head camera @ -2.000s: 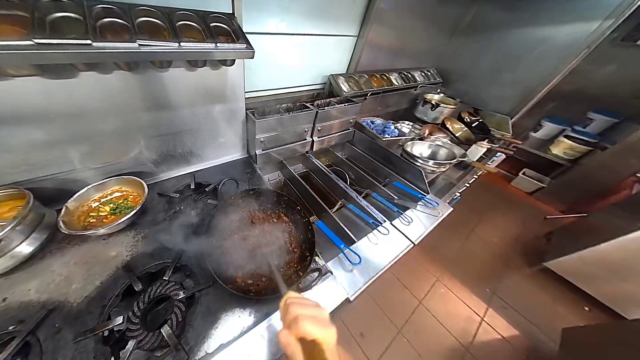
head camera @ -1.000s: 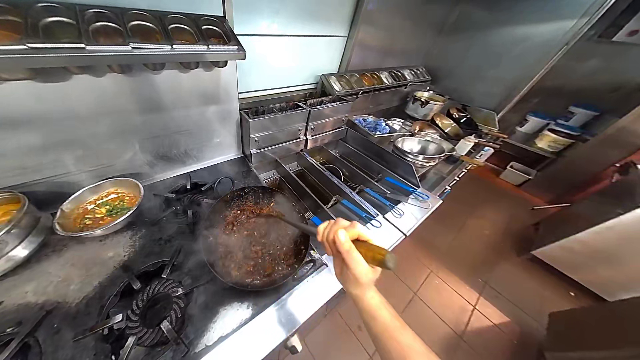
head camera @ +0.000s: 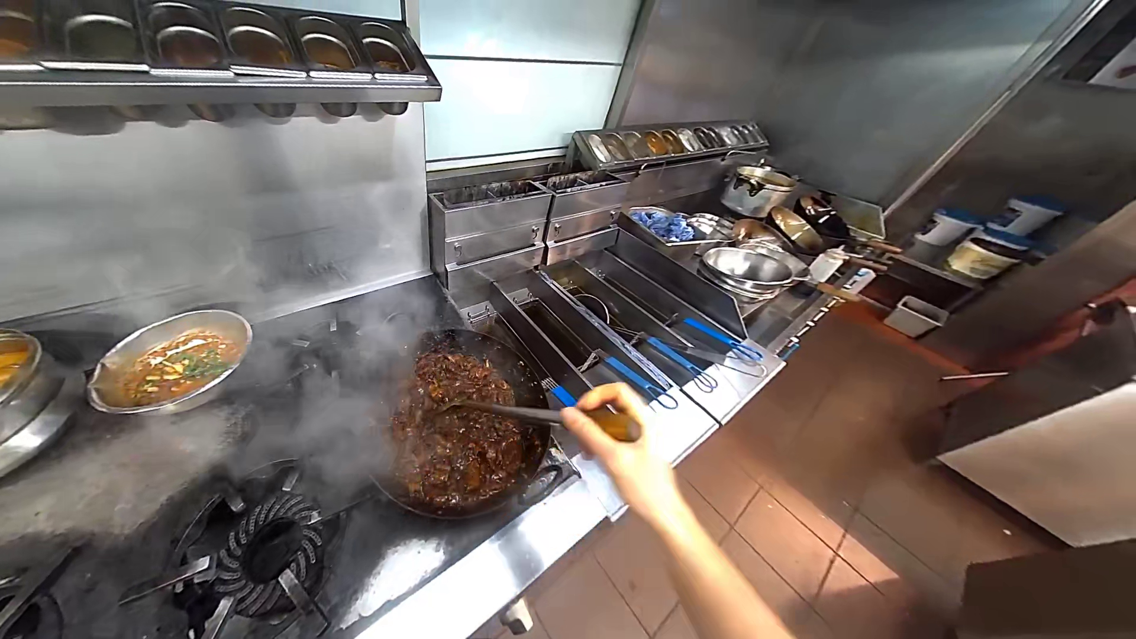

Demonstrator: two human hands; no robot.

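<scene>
My right hand grips the wooden handle of a long metal cooking utensil at the front right of the stove. The utensil's far end is in dark, saucy chopped food, which fills much of a wide black wok. Steam drifts over the wok's left side. To the left, a metal bowl holds a reddish dish with green garnish. My left hand is out of view.
A bare gas burner is at the front left. Deep fryers with blue-handled baskets adjoin the wok's right side. Metal bowls and a pot stand farther right. An ingredient rack hangs above the stove.
Between the two earlier frames, my right hand rose from the lower edge with the utensil. Now the utensil reaches farther across the food, and its handle lies flatter.
</scene>
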